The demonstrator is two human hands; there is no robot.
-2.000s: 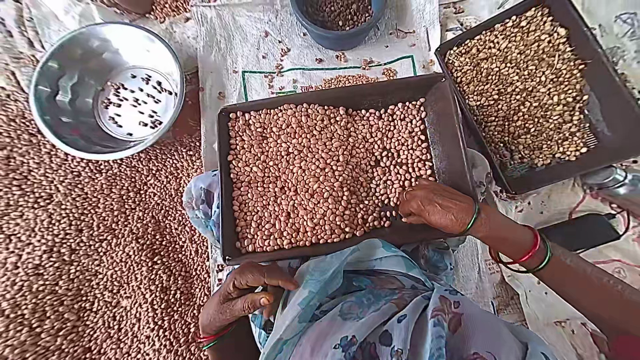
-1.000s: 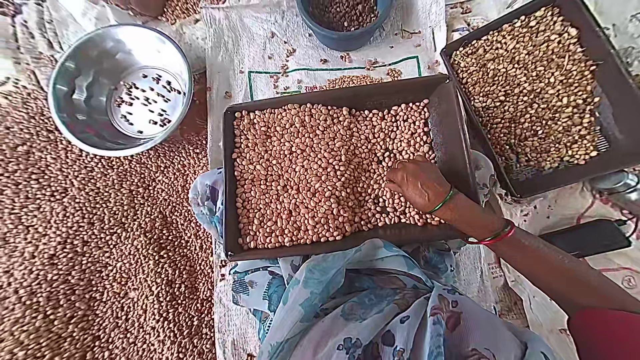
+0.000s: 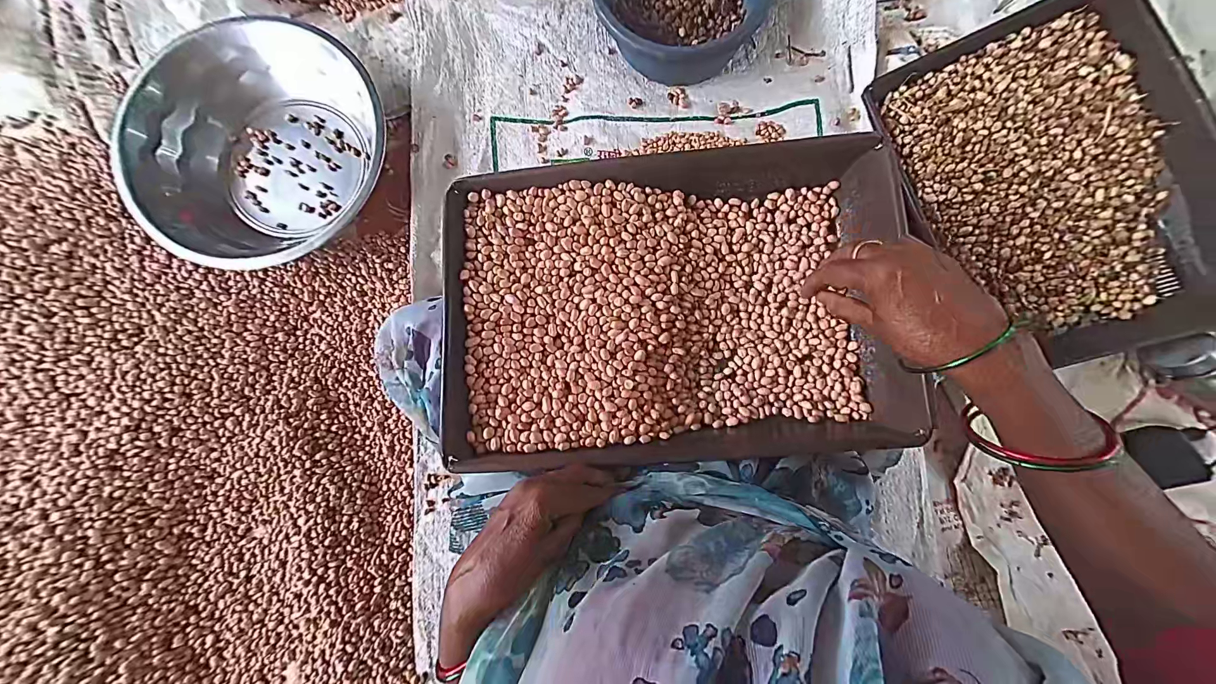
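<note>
A dark rectangular tray [image 3: 684, 456] rests on my lap, with a layer of pinkish-brown shelled peanuts [image 3: 579, 313] spread over most of it. My right hand [image 3: 912, 299] is over the tray's right side, thumb and fingertips brought together at the edge of the nuts; whether something small is between them cannot be told. Rings and green and red bangles are on that arm. Below the tray's near left edge lies my left hand [image 3: 541, 522], its fingertips partly hidden at the tray and the floral cloth [image 3: 722, 579], so its hold cannot be told.
A large heap of similar nuts [image 3: 190, 456] covers the left. A steel bowl [image 3: 351, 90] with a few dark pieces stands at upper left. Beyond the tray is a blue bowl [image 3: 670, 62] of darker nuts. A second dark tray [image 3: 1178, 123] of yellowish-brown pieces lies at upper right.
My left hand, out of view one second ago, is back at the tray's near edge. My right hand has moved right, from over the nuts to the tray's right side.
</note>
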